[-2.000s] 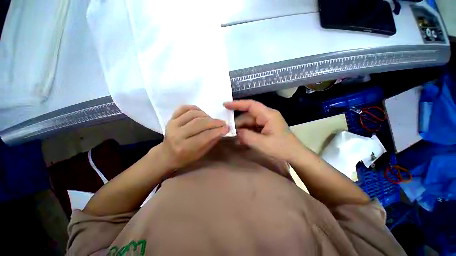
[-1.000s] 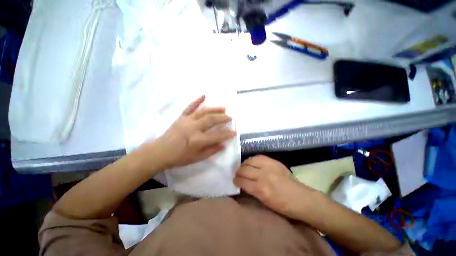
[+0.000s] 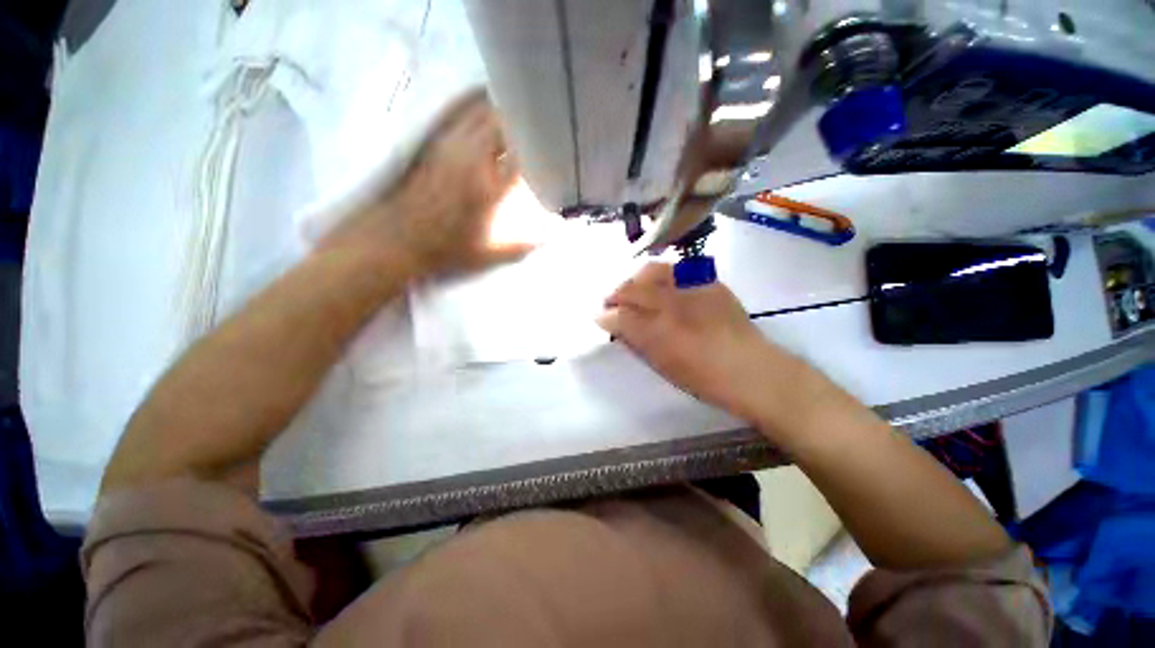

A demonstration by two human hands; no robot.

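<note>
The white garment piece (image 3: 519, 310) lies on the white machine table under the sewing machine head (image 3: 595, 101), overexposed near the needle. My left hand (image 3: 456, 190) is blurred and rests on the cloth left of the needle, fingers apart. My right hand (image 3: 671, 323) is at the cloth's right edge, just in front of the blue knob (image 3: 694, 270), its fingertips bent onto the edge. Whether they pinch it is unclear. The needle and presser foot are mostly hidden by glare and the head.
Thread snips (image 3: 798, 218) lie right of the needle. A black smartphone (image 3: 960, 292) lies further right, with a parts box (image 3: 1127, 281) at the far right. Stacked white pieces (image 3: 209, 203) lie at left. The ruler-marked table edge (image 3: 545, 484) runs in front.
The cloth and both hands have moved forward from the table's front edge to the needle area. The machine head now fills the top of the view.
</note>
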